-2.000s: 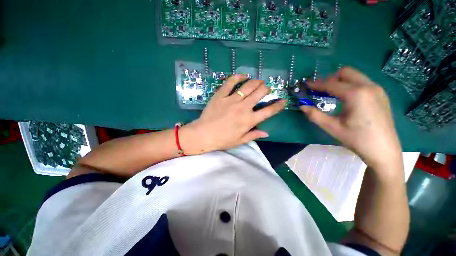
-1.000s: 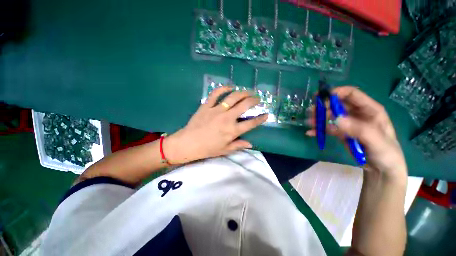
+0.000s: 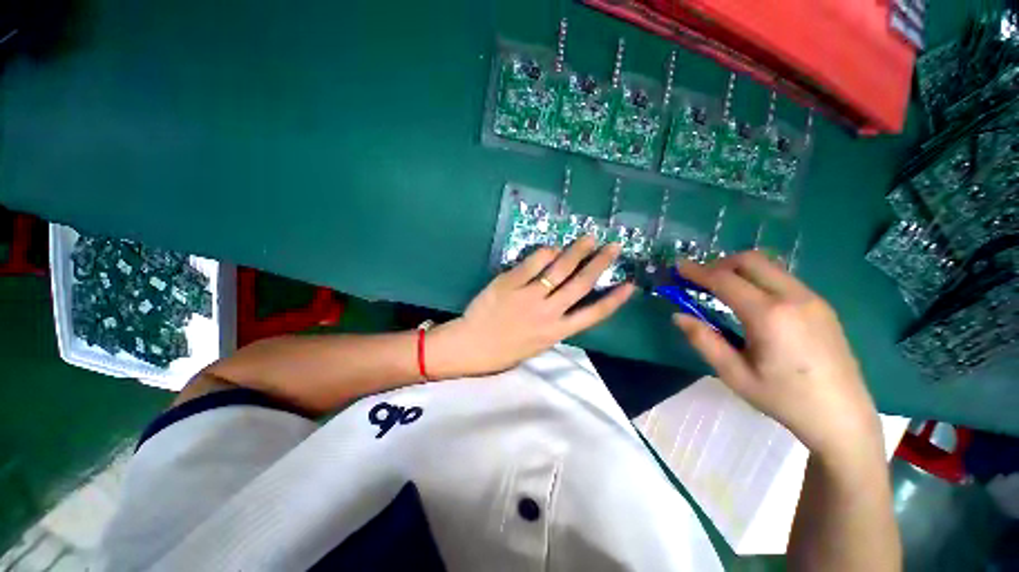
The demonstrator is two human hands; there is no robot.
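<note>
A green circuit board panel (image 3: 534, 229) lies in a clear holder on the green mat, thin silver rods sticking up from its far edge. My left hand (image 3: 542, 302) lies flat with spread fingers on the panel's near edge, pressing it down; the fingers hide part of it. My right hand (image 3: 765, 335) is closed on blue-handled cutters (image 3: 691, 299); their dark jaws are at the panel's near edge, just right of my left fingertips. A second row of board panels with rods (image 3: 587, 115) lies in a clear holder behind the first.
A red stack (image 3: 805, 50) is at the far right. Stacked board panels (image 3: 961, 212) lie at the right edge. A white bin (image 3: 224, 324) of small green boards is below the bench at left. White paper (image 3: 726, 458) lies below the near edge, beside a red stool (image 3: 933, 453).
The view has shifted, showing more of the red stack. Since the last frame, my right hand has brought the cutters from beside the panel back to its near edge. My left hand remains on the panel.
</note>
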